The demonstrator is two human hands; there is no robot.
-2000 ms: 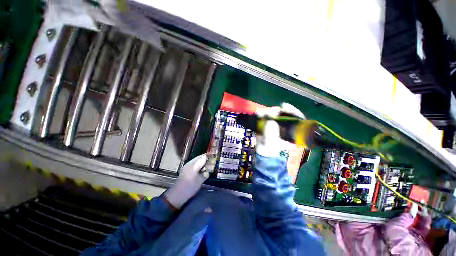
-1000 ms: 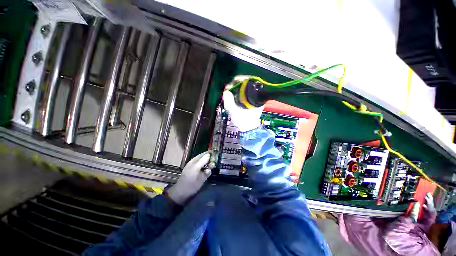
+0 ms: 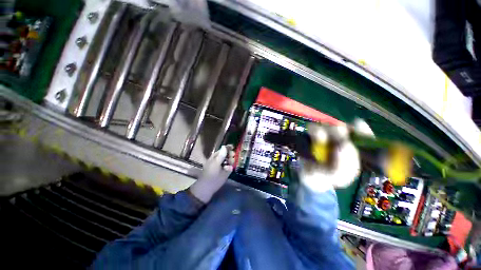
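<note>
A power circuit board without large rings lies on a red-orange pad on the green bench, white-grey blocks along its left side and yellow parts in the middle. My right hand, white-gloved and blurred, is around the electric screwdriver, held nearly level above the board's right part and hiding it. The black front end points left over the blocks. My left hand, white-gloved, is at the board's left front side, fingertips pinched around small metal bits, likely screws.
Steel rollers lie to the left, with another board beyond them. A board with red-copper rings lies to the right, with a smaller board beside it. A pink sleeve shows at lower right. The white shelf runs behind.
My right hand and the screwdriver have moved right from the board's upper left, uncovering the white-grey blocks. The camera view has shifted. My left hand stays beside the board.
</note>
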